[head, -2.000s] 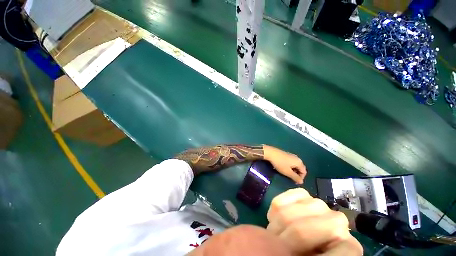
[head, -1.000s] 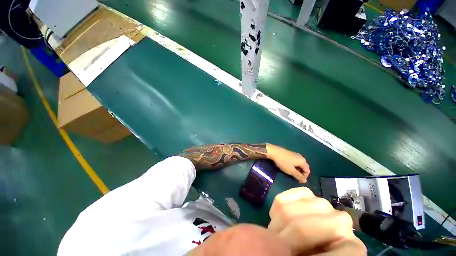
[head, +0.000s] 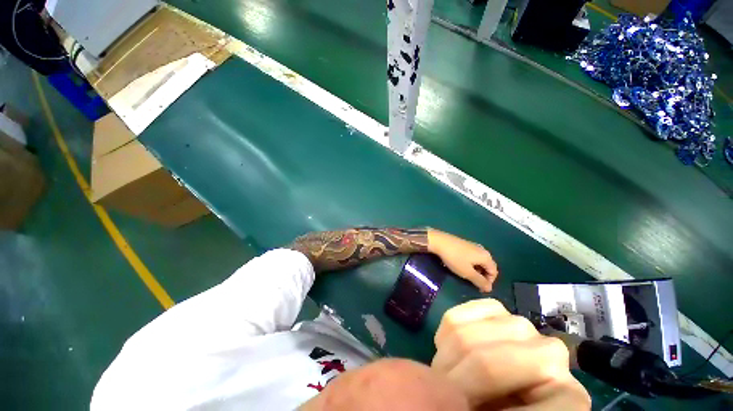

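Observation:
My left hand [head: 468, 262] lies palm down on the dark green bench, fingers curled and fingertips turned under, with nothing visible in it. A dark phone [head: 415, 290] with a purplish sheen lies beside its wrist. My right hand [head: 506, 353] is a large fist close to the camera; its palm side is hidden. A black power screwdriver [head: 617, 363] with a tan section shows at the fist's right edge; whether the fist grips it cannot be told. A grey-white screw feeder [head: 665, 321] with a red switch stands behind the driver.
A white post [head: 402, 96] with chipped paint rises at the bench's far edge [head: 482, 193]. Cardboard [head: 161, 56] lies at the bench's upper left end. A brown carton [head: 133, 177] is below the near edge. A blue-silver pile of shiny pieces [head: 655, 76] is at upper right.
The view shifts slightly to the right and down from the oldest frame to the middle one, then barely changes. Both hands, phone, driver and feeder keep their places relative to each other.

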